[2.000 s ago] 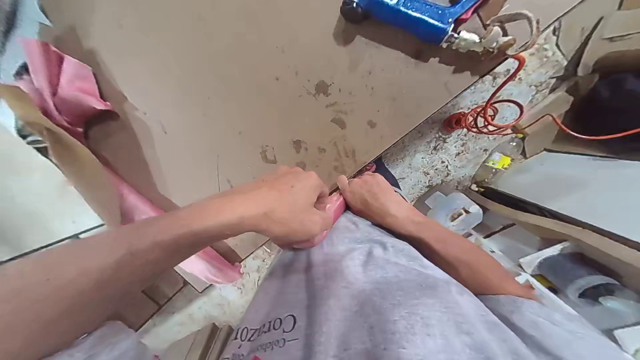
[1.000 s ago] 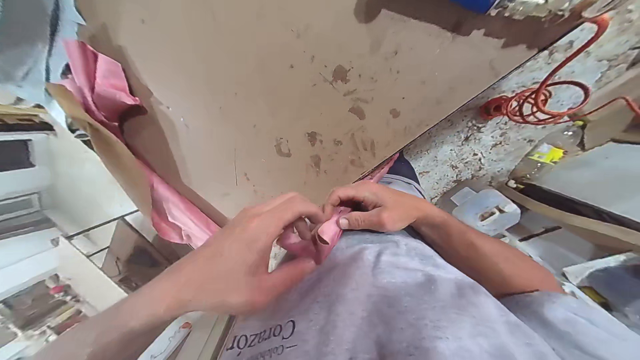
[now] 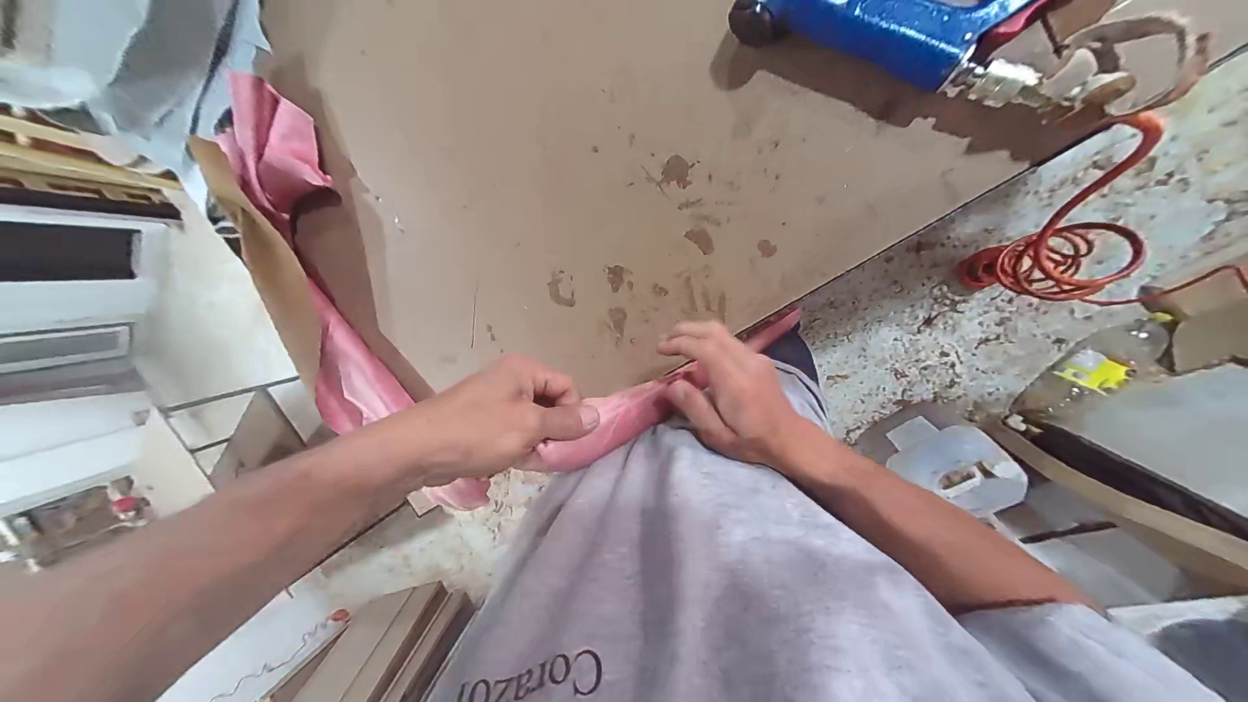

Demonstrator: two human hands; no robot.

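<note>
A long pink strip of fabric or soft sheet point(image 3: 614, 429) runs along the near edge of the brown tabletop point(image 3: 546, 195), against my grey shirt. My left hand point(image 3: 517, 414) pinches its left part between thumb and fingers. My right hand point(image 3: 726, 390) rests on the strip farther right, fingers spread and partly bent over the table edge; the strip's narrow end shows beyond it. At the table's left edge hangs more crumpled pink material point(image 3: 278, 146), with a brown sheet point(image 3: 273, 263) beside it. Whether both pink parts are one piece, I cannot tell.
A blue air tool point(image 3: 868, 34) with a metal fitting lies at the table's far right. Below the edge are a coiled orange hose point(image 3: 1063, 258), a clear bottle point(image 3: 1102, 366) with a yellow label and a whitish plastic container point(image 3: 960, 468). Boards point(image 3: 375, 643) stand at lower left.
My hands have moved apart, the left one leftward. The pink strip, bunched between them a second ago, now lies stretched along the table edge. The view has shifted.
</note>
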